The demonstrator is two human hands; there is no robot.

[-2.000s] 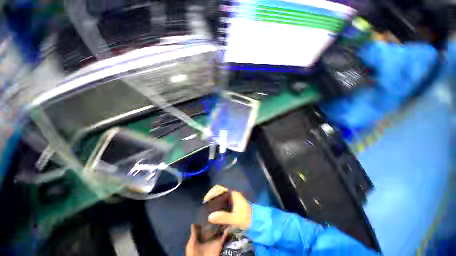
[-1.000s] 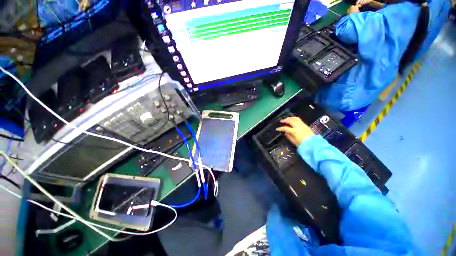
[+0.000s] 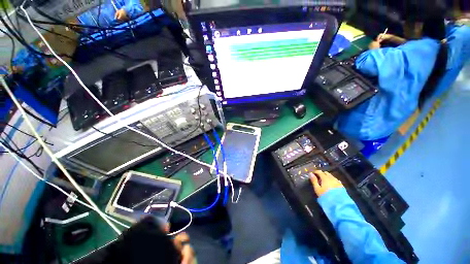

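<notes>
My right hand (image 3: 325, 183) is over the near black tray (image 3: 315, 219), fingertips down at a pocket edge. Whether they grip anything is hidden. Shiny units (image 3: 298, 150) lie in the tray's far pockets. My left hand (image 3: 184, 248), partly cut off at the bottom edge, has its fingers at the side of a dark, blurred object (image 3: 141, 243), which it seems to hold. The left test fixture (image 3: 145, 198), pale-framed with a dark centre and a white cable, lies just beyond. The right test fixture (image 3: 238, 152), with a bluish centre, lies by the blue cables.
The tester (image 3: 180, 121) stands behind the fixtures with black power units (image 3: 116, 93) on top. A monitor (image 3: 273, 59) shows green bars. A black mouse (image 3: 299, 110) lies on the green bench. White cables cross the left side. More trays (image 3: 368, 180) and a person in blue are at right.
My right hand has moved from the tray's far end to a nearer pocket, uncovering shiny units. My left hand and the dark object have come into view at the bottom left. The view has shifted.
</notes>
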